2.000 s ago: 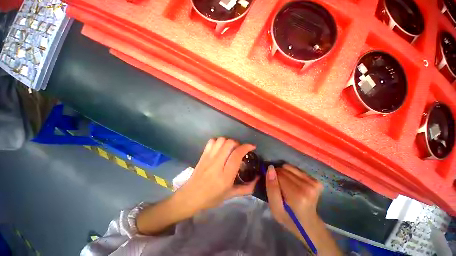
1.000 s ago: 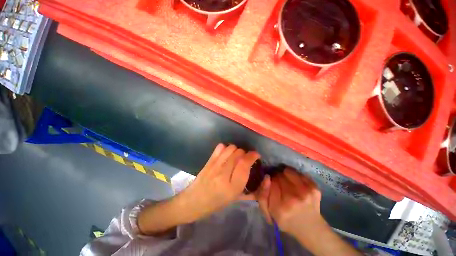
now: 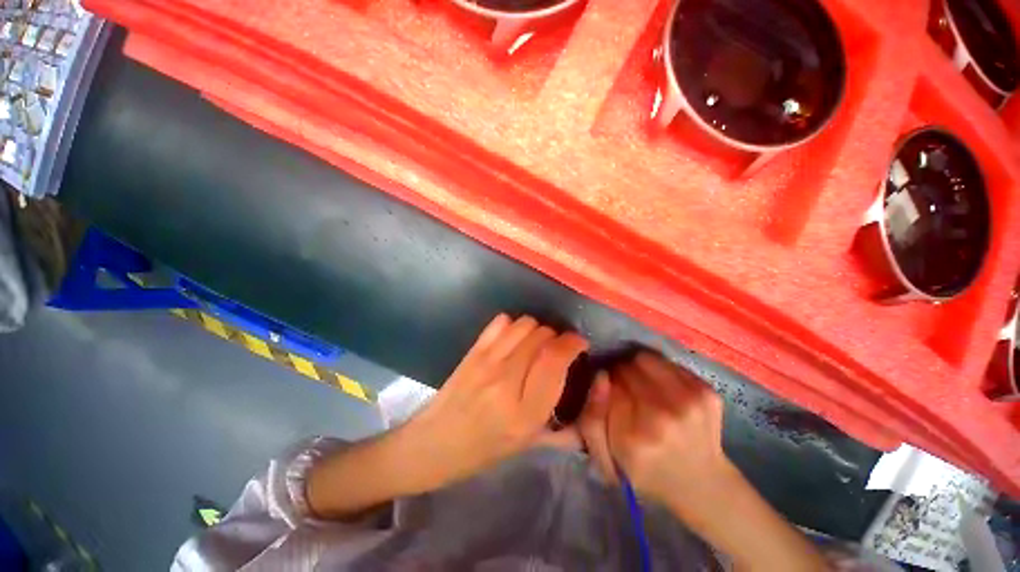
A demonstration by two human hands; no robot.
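Note:
My left hand (image 3: 503, 385) grips a small dark round unit (image 3: 574, 391) by its edge, over the near edge of the bench. My right hand (image 3: 660, 430) is against the unit's right side and holds a slim blue tool (image 3: 635, 520), whose rear end hangs down below the palm. The tool's tip is hidden by the fingers. Most of the unit's face is also hidden. Above the hands, a red foam tray (image 3: 626, 190) holds several dark round units (image 3: 937, 212) in square pockets.
The dark green bench mat (image 3: 280, 212) runs diagonally below the tray stack. A parts tray (image 3: 39, 89) is at the upper left. A white slip (image 3: 908, 469) and a second parts tray (image 3: 923, 525) are at the lower right. A blue bin (image 3: 123, 279) is below the bench at left.
The unit is tilted more edge-on, and the right hand has closed in around it. The blue tool has turned from slanting to steeper. The view has shifted, with the foam tray appearing larger.

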